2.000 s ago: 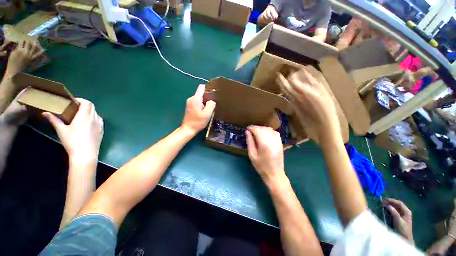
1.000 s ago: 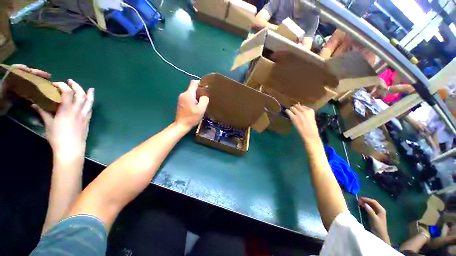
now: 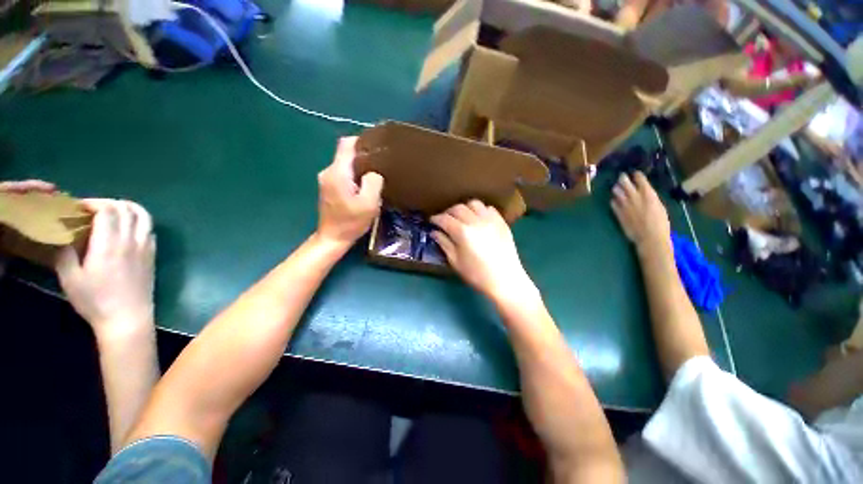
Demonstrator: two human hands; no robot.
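Observation:
A small brown mailer box [image 3: 407, 264] stands open on the green bench in front of me. Its lid with rounded corners [image 3: 440, 170] stands up at the back. Inside are dark cables and shiny plastic [image 3: 409, 236]. My left hand [image 3: 347, 193] grips the lid's left edge between thumb and fingers. My right hand [image 3: 476, 244] lies over the right part of the box, fingertips at the contents. Whether its fingers hold any of them cannot be told.
A second open mailer box [image 3: 575, 175] stands by the large shipping carton [image 3: 468, 90]. Neighbours' hands are at left [image 3: 112, 260] and right [image 3: 643, 210], the left ones on a brown box [image 3: 38, 223]. A white cord [image 3: 270, 93], dark cables and a blue cloth [image 3: 695, 272] lie on the bench.
My right hand is back over the box after being out of view one second ago. My left hand stays on the lid. The neighbour's right-side hand has moved from the second box towards the dark cables.

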